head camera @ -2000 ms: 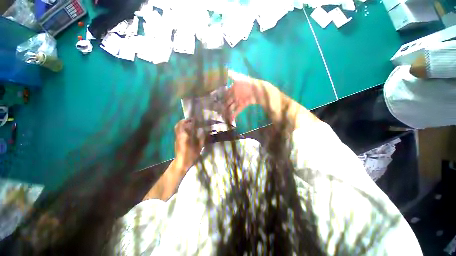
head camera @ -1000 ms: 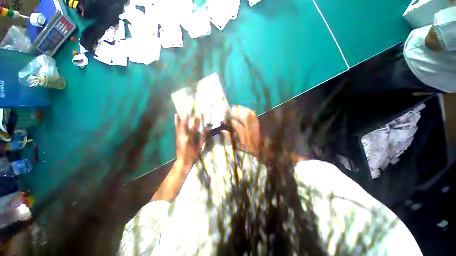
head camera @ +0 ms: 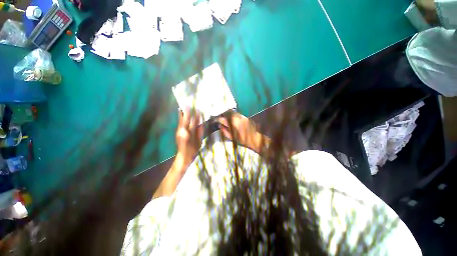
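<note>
A white, squarish, flat-looking piece, perhaps a carton or leaflet, is held at the near edge of the green table. My left hand grips its lower left corner. My right hand grips its lower right edge. Dark hair strands hang in front of the lens and blur the fingers and parts of the piece. Glare hides any print on it. Many white flat pieces lie along the far side of the table.
A black crate at the right below table level holds whitish pieces. Another person's sleeve is at the right. A clear plastic bag, a grey panel on a blue box and a black heap are at the left.
Two seconds ago my right hand was higher, over the held piece; it has come down to the lower edge. The two white parts seen apart a second ago now form one square.
</note>
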